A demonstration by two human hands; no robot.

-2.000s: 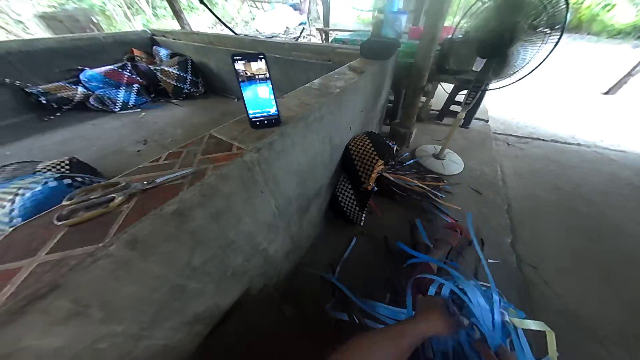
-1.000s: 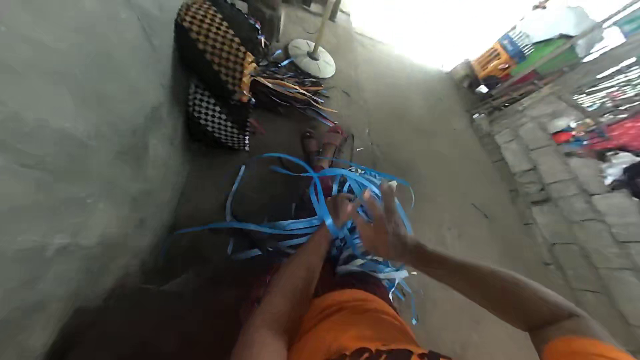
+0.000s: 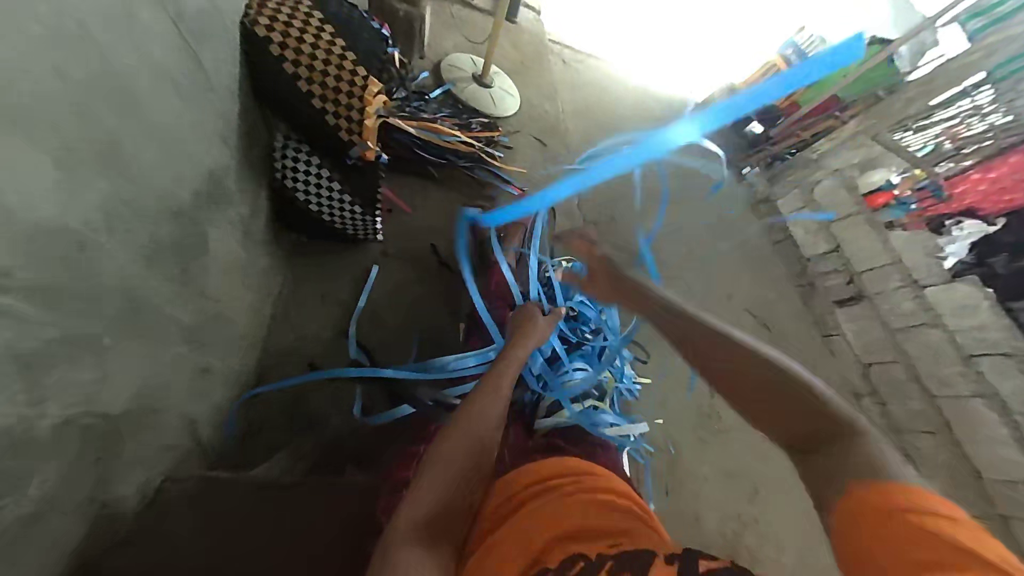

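Note:
A tangled bundle of blue plastic strapping strips (image 3: 588,360) lies over my lap, with a few pale strips in it. My left hand (image 3: 532,326) is closed on blue strips at the bundle's near left side. My right hand (image 3: 590,264), blurred, is just above and right of it; whether its fingers hold a strip cannot be told. One long blue strip (image 3: 680,132) rises from near my left hand and crosses the view to the upper right. Other strips trail left over the dark floor.
A concrete wall (image 3: 120,240) runs along the left. Beside it stand a brown-and-black checkered woven basket (image 3: 312,64) with loose strip ends and a black-and-white one (image 3: 324,188). A round fan base (image 3: 480,84) is behind them. Stacked concrete blocks (image 3: 904,320) are at right.
The long blue strip now stretches up to the upper right, where none was a second ago. My right hand has moved a little up and away from my left. The view has swung down since the oldest frame.

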